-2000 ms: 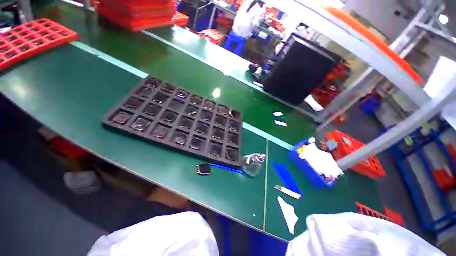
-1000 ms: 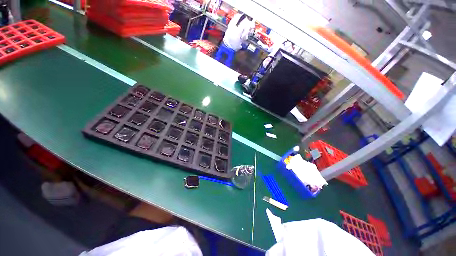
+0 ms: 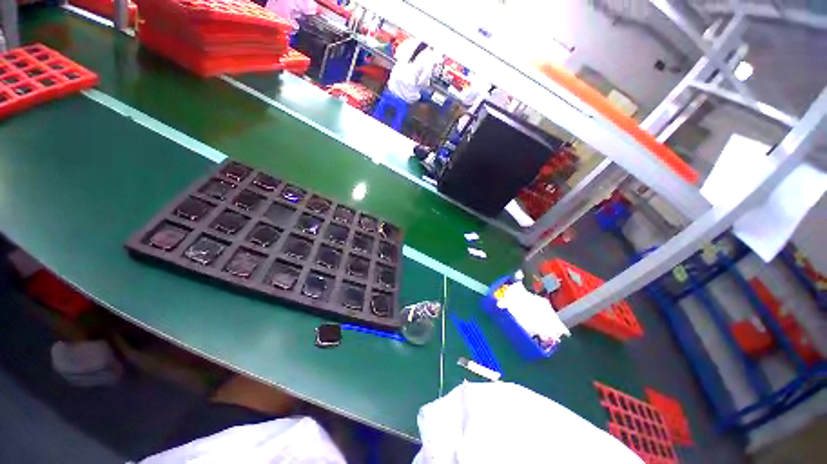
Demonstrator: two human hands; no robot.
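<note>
Neither of my hands shows; only two white sleeves are at the bottom edge. The black foam tray (image 3: 272, 237) lies on the green mat, and most of its square pockets hold dark watch bodies. One smartwatch body (image 3: 328, 335) lies on the mat below the tray, its face dark. A blue stick (image 3: 372, 332) lies beside it, reaching towards a clear dispenser bottle (image 3: 420, 323) at the tray's right corner. Several spare blue sticks (image 3: 475, 343) lie right of the bottle. A small pale and dark blade or scraper (image 3: 479, 369) lies just below them.
A blue bin (image 3: 524, 323) with white cloths stands at right, before a red-orange crate (image 3: 594, 299). Red-orange trays are stacked (image 3: 213, 36) across the belt; another (image 3: 41, 77) lies far left. Two white slips (image 3: 475, 252) lie on the belt. A black panel (image 3: 494, 161) stands behind. A person sits beyond.
The view has shifted, so the bench items appear further left. The right sleeve has moved left over the mat and now covers the white wipe. The watch and stick lie as before.
</note>
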